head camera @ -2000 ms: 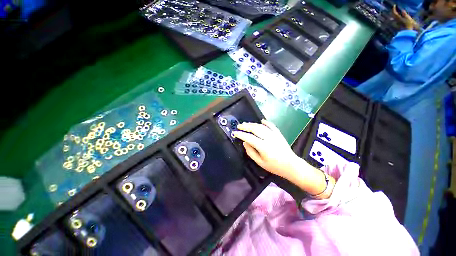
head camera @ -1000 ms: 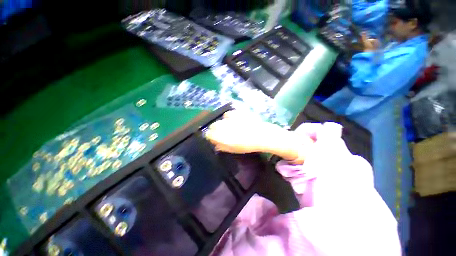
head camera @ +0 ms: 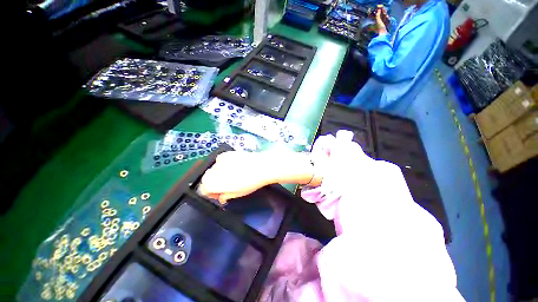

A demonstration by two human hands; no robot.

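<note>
A black foam tray (head camera: 140, 246) lies in front of me with dark glossy phone back covers (head camera: 218, 256) in its compartments. One cover shows two gold rings (head camera: 179, 256) on its camera area. My right hand (head camera: 235, 175) is over the camera end of the far cover, fingers bent down and hiding that end. Whether it holds anything cannot be seen. My left hand is not in view. Loose gold rings (head camera: 92, 242) lie on clear plastic to the left. Clear strips of dark rings (head camera: 190, 145) lie beyond the tray.
A bagged silvery sheet of parts (head camera: 154, 80) lies on black foam at the back left. A second tray of covers (head camera: 287, 105) stands further along the green bench. Empty-looking foam trays (head camera: 399, 154) are at the right. A person in blue (head camera: 411, 50) is at the back right.
My view has swung right, so the tray and bench items sit further left. My right hand stays at the far cover, its fingers now more curled and hidden from view.
</note>
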